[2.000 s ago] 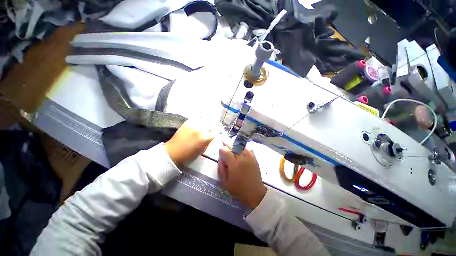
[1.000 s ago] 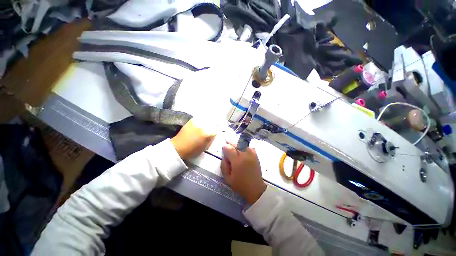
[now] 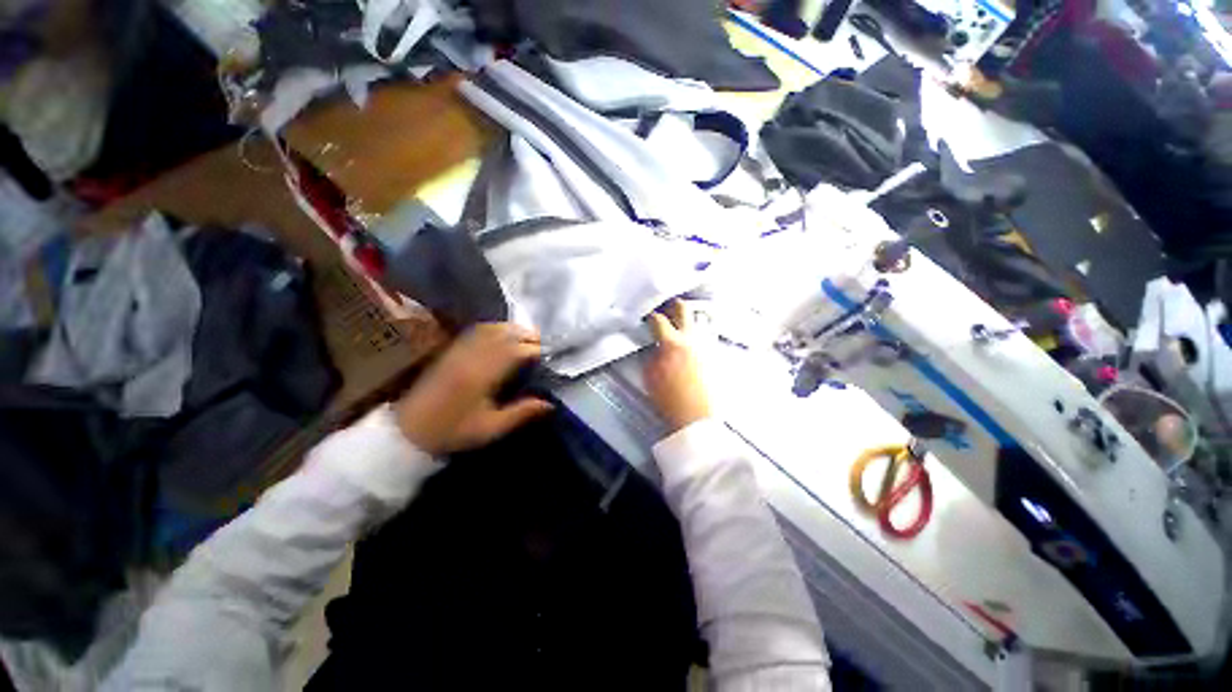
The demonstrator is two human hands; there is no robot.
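The garment (image 3: 581, 277), pale grey-white with dark bands, is bunched left of the sewing machine (image 3: 946, 392), away from the presser foot and needle area (image 3: 800, 362). My left hand (image 3: 473, 389) holds its dark edge near the table's front edge, with thumb and fingers on the cloth. My right hand (image 3: 676, 368) pinches the garment's edge further right, fingertips in the bright glare. A dark part of the garment (image 3: 453, 275) stands up behind my left hand. The exact grip of my right fingertips is washed out by light.
Scissors with yellow-orange and red loops (image 3: 894, 489) lie in front of the machine head. A small red tool (image 3: 993, 615) lies near the machine base. Brown cardboard (image 3: 372, 156) is at upper left. Dark cloth (image 3: 844, 122) is heaped behind the machine. More clothing (image 3: 122, 318) is at far left.
The view has swung left. Both hands have moved left, away from the needle area, with the garment edge between them. The garment has shifted and folded up.
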